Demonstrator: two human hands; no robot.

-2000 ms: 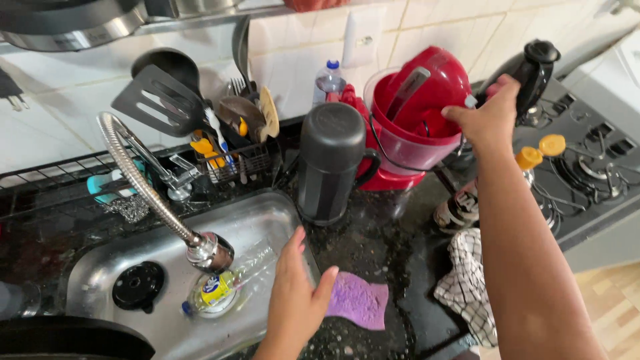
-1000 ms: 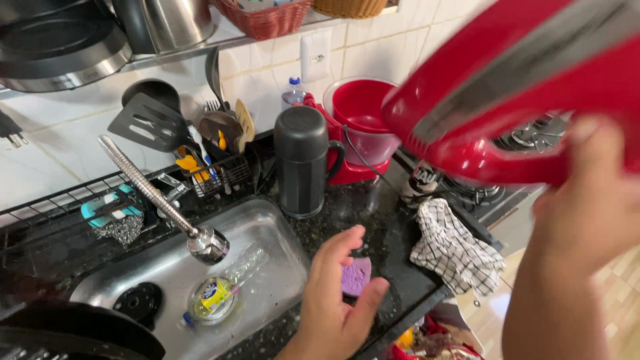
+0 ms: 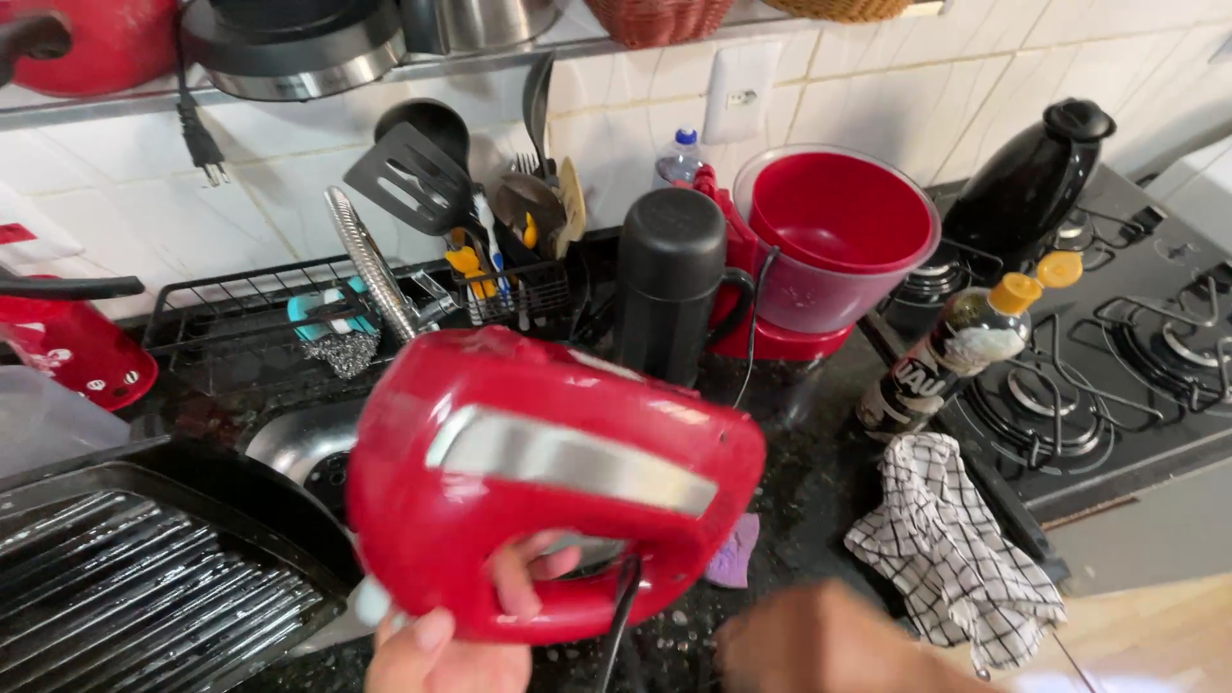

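Observation:
A red hand mixer body (image 3: 558, 491) with a silver stripe fills the middle of the view. My left hand (image 3: 462, 626) grips it from below, fingers through the handle opening. A dark cord hangs from its handle. Blurred at the bottom edge is my right hand (image 3: 818, 635), apart from the mixer; its fingers cannot be made out. Behind stands the red mixer base with a red bowl (image 3: 842, 217) nested in a translucent one. A black thermos (image 3: 671, 289) stands left of the bowls. Part of a purple cloth (image 3: 734, 553) shows on the counter right of the mixer.
A grill pan (image 3: 144, 587) lies at the lower left beside the partly hidden steel sink (image 3: 298, 438). A utensil rack (image 3: 520, 294) runs along the wall. To the right are a leaning sauce bottle (image 3: 948, 351), a checked cloth (image 3: 953, 549) and the gas stove (image 3: 1116, 366) with a black jug (image 3: 1030, 183).
The mixer body came off its stand above the bowls in my right hand. It is now in my left hand, over the sink side, and my right hand has let go.

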